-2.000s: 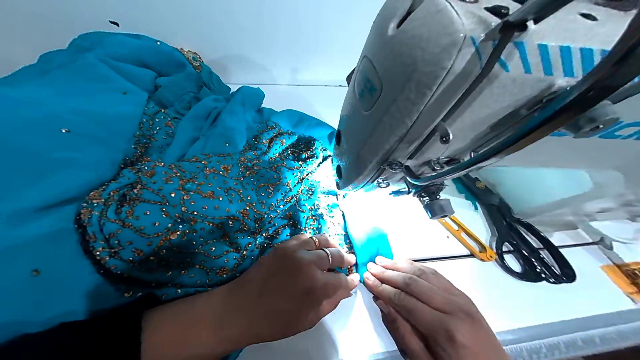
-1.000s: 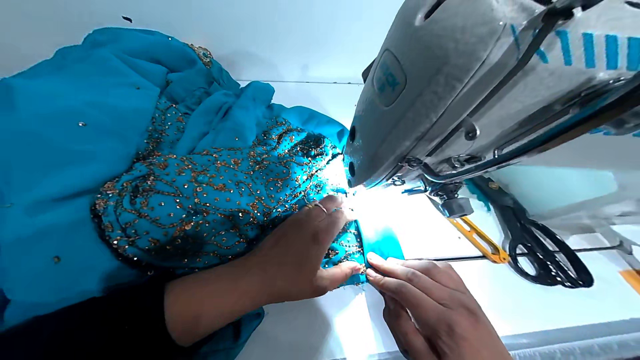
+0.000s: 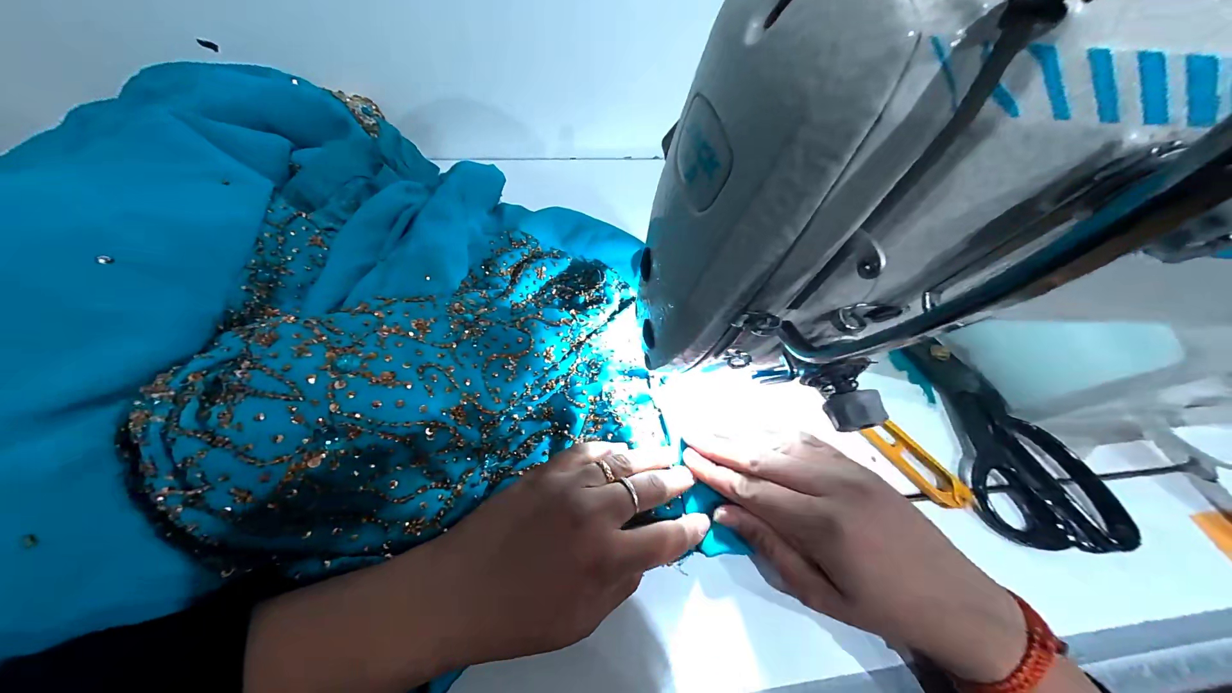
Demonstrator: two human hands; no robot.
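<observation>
Blue fabric with gold beadwork and sequins [image 3: 385, 404] spreads over the left half of the white table, its right edge running under the lit sewing machine head [image 3: 799, 173]. My left hand [image 3: 587, 539], with two rings, lies on the beaded edge, fingers pressing it flat. From the right, my right hand [image 3: 818, 520], with a red woven band at the wrist, rests its fingertips on a plain blue fabric strip [image 3: 717, 534] beside that edge. The fingertips of both hands nearly meet. Glare hides the needle and presser foot.
Black-handled scissors [image 3: 1049, 481] lie right of the machine head, beside a yellow cutter-like tool [image 3: 919, 467]. An orange piece [image 3: 1215, 531] shows at the right edge. The table's front edge [image 3: 1155, 645] runs along the lower right.
My left hand has come down from the upper part of the beaded edge to beside my right fingertips. My right hand has shifted up slightly over the plain strip, covering more of it.
</observation>
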